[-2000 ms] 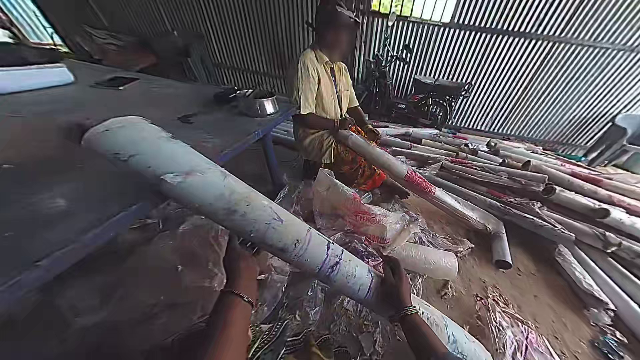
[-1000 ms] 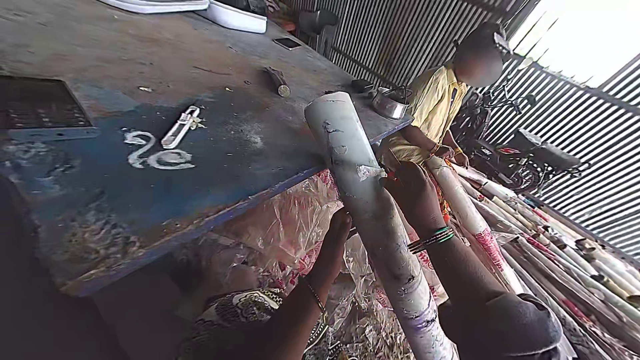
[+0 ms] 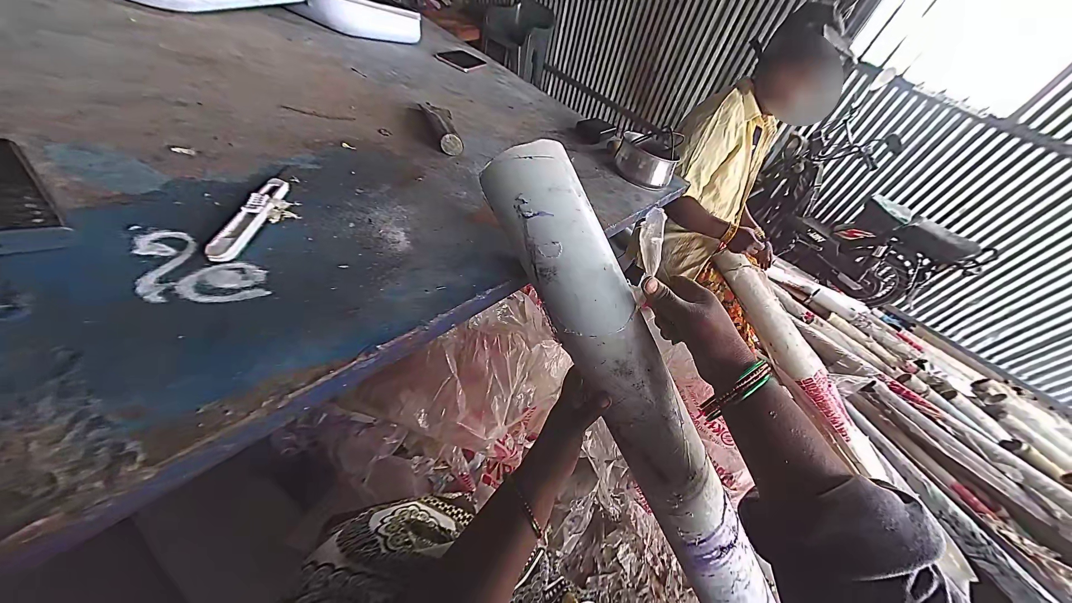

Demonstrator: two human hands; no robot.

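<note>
A thick, pale tube [image 3: 636, 394] with purple marks slants from the bottom right up to the table edge, its upper end angled over the tabletop. My left hand [image 3: 578, 406] grips the tube's left side at mid-length, fingers partly behind it. On the other side, my right hand [image 3: 682, 310] pinches a strip of clear plastic film [image 3: 651, 243] between thumb and fingers, beside the tube. The film's lower part meets the tube's surface. A smooth, bare-looking section lies above a line around the tube; below it the surface looks scuffed.
On the worn blue table [image 3: 360, 293] lie a white utility knife [image 3: 247, 219], a short cylindrical piece [image 3: 440, 130], a phone [image 3: 461, 60] and a metal pot [image 3: 645, 159]. Crumpled plastic film [image 3: 477, 385] fills the floor. A person [image 3: 724, 159] holds another tube near a motorcycle [image 3: 879, 243] and stacked tubes [image 3: 963, 419].
The view has swung toward the table. My right hand has left the tube's lower part, where it was two seconds ago, and now pulls film outward from its upper part.
</note>
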